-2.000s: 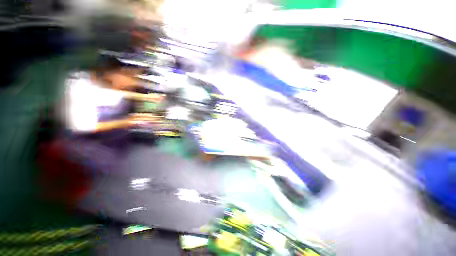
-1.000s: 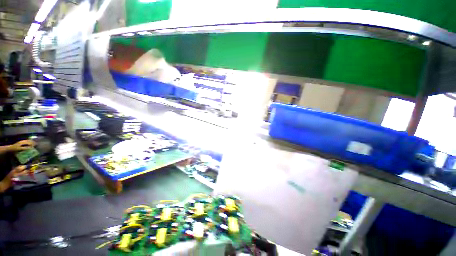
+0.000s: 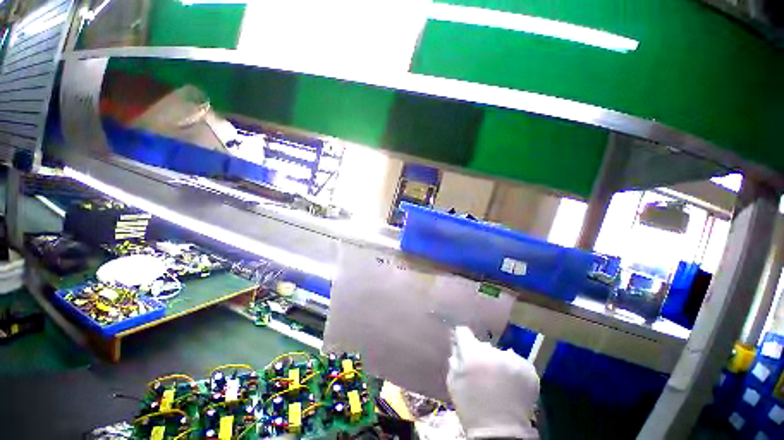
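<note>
A green circuit board panel lies at the bottom centre, component side up, with yellow blocks and looping yellow wires. Its lower edge is cut off by the picture's rim. My right hand, in a white glove, is raised to the right of the board, in front of the pale upright panel. Its fingers look bent together near the top, and whether they hold anything small cannot be told. My left hand is not in view.
A blue parts tray sits on a low wooden-edged stand at left, with a black bin behind. A blue tote stands on the shelf above the panel. A white post slants at right.
The view has swung right and tilted up. The board and blue tray now appear further left. My gloved right hand now shows raised at the panel. The other worker's hands have left the view.
</note>
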